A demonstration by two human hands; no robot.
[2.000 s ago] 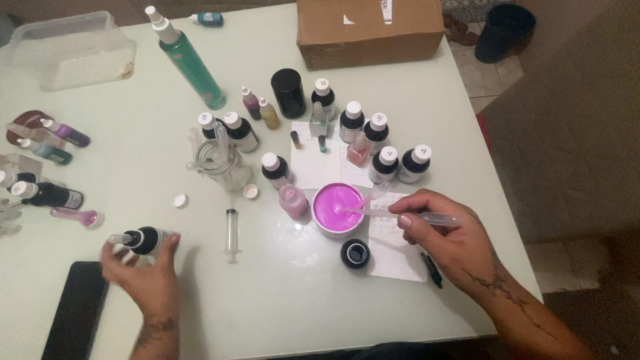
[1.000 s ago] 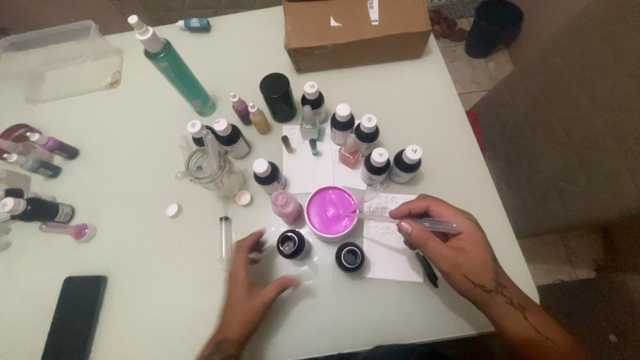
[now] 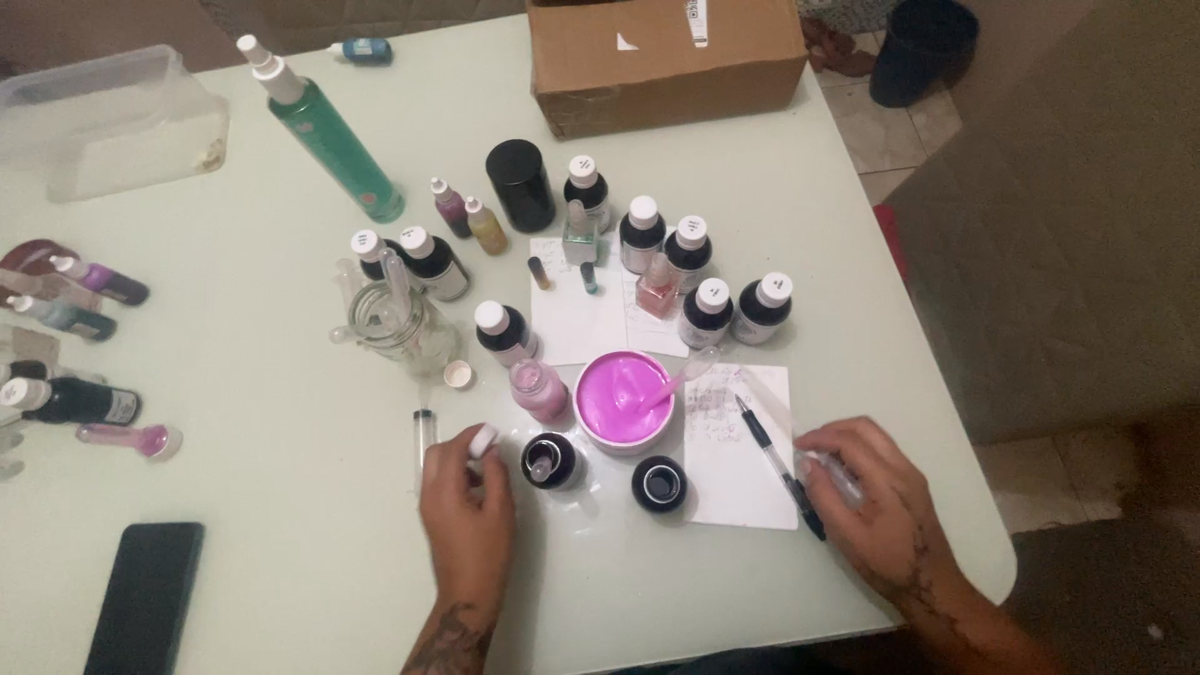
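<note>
My left hand [image 3: 469,506] holds a white screw cap [image 3: 482,442] between thumb and fingers, beside a plastic syringe [image 3: 425,441] on the table. My right hand [image 3: 867,497] has a clear plastic pipette [image 3: 836,476] in its fingers, right of a note sheet [image 3: 741,497] and a pen [image 3: 771,452]. Between the hands stand two uncapped dark bottles; a pipette's bulb shows in the mouth of the left one [image 3: 550,460], while the right one [image 3: 660,485] has an open neck. Behind them is a tub of magenta liquid [image 3: 614,422] with a stirring piece in it, and a small pink bottle [image 3: 538,390].
Several white-capped dark bottles [image 3: 708,314] stand behind the tub. A glass jar of pipettes [image 3: 412,333] is at centre left, a green spray bottle [image 3: 337,145] behind it. A cardboard box [image 3: 666,66] sits at the back edge, a black phone [image 3: 145,600] front left.
My left hand now holds a white cap. My right hand has moved right, away from the tub, where the stirring piece now rests. A dark bottle seen in my left hand earlier now stands beside the other uncapped one.
</note>
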